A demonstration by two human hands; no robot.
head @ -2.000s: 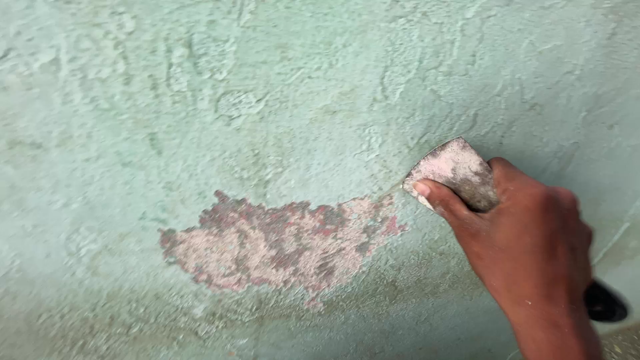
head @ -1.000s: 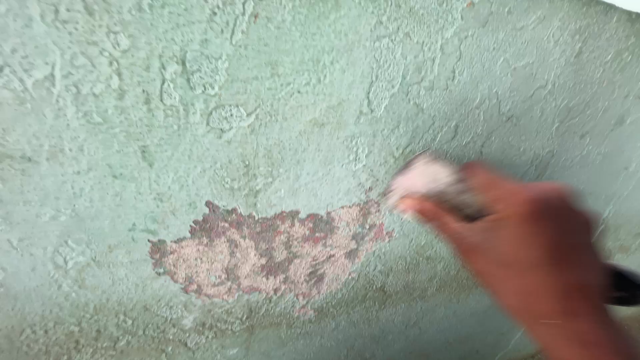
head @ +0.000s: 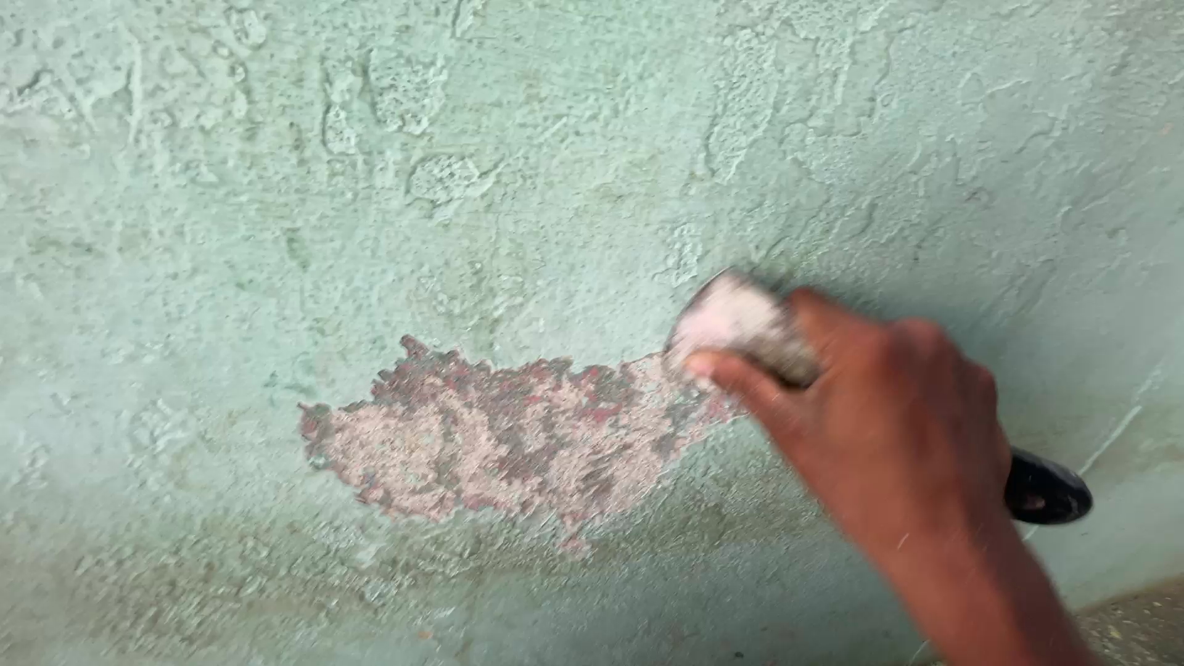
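My right hand (head: 911, 425) grips a putty knife whose pale, dusty metal blade (head: 740, 319) lies against the green painted wall (head: 555, 231). The thumb presses on the blade's lower side, and the black handle end (head: 1048, 487) sticks out behind the hand. The blade's front edge is at the upper right end of a bared patch (head: 518, 435) of pinkish and grey-red undercoat with a ragged outline. Slight blur softens the blade and hand. My left hand is out of the picture.
Blistered, cracked paint (head: 449, 176) covers much of the wall above the patch. Darker, rough staining (head: 240, 573) runs along the lower left. At the bottom right corner a speckled ground surface (head: 1138, 624) meets the wall.
The blade has come down from just above the patch's right end two seconds ago and now overlaps that end. My right hand has kept its hold on the knife throughout.
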